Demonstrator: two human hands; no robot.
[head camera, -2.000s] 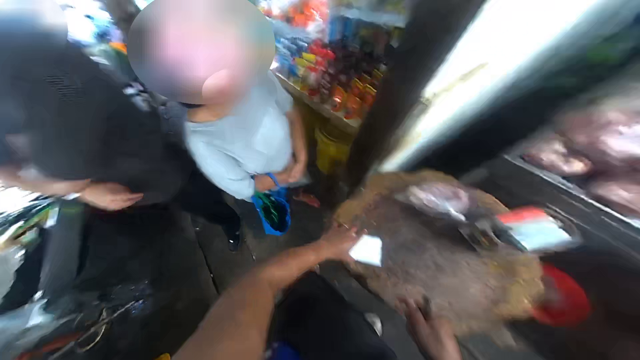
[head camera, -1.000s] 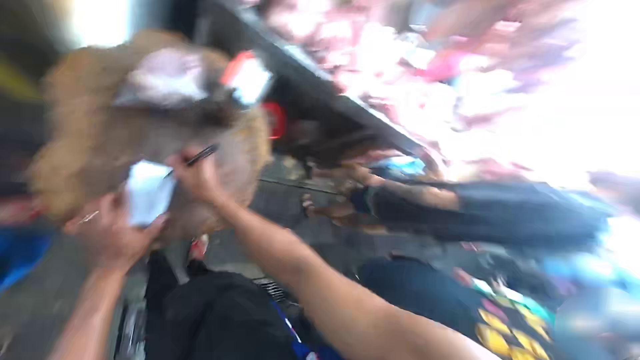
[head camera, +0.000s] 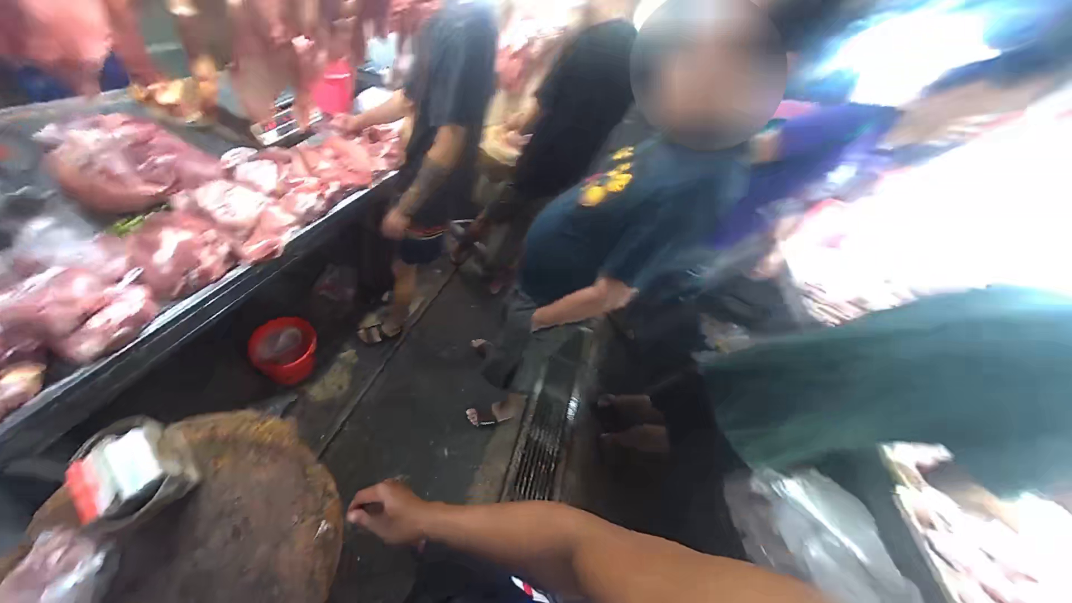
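Note:
My right hand (head camera: 387, 512) is at the right edge of a round wooden chopping block (head camera: 260, 511). Its fingers are curled together around a small dark thing, seemingly a pen, of which only a little shows. On the block's upper left stands a round container (head camera: 180, 469) with a white and red packet (head camera: 121, 473) on it. Some meat in clear plastic (head camera: 63, 569) lies at the block's lower left. My left hand is out of view.
A counter edge (head camera: 201, 289) runs diagonally at left, with raw meat (head camera: 126, 163) on it and more hanging above. A red bucket (head camera: 283, 350) is on the floor beyond the block. Several people stand or bend along the aisle, one in a dark shirt (head camera: 653, 201). A floor grate (head camera: 544, 444) lies ahead.
The view has swung toward the aisle. My left hand and the white paper, seen on the block one second ago, are out of view. My right hand is now at the block's edge.

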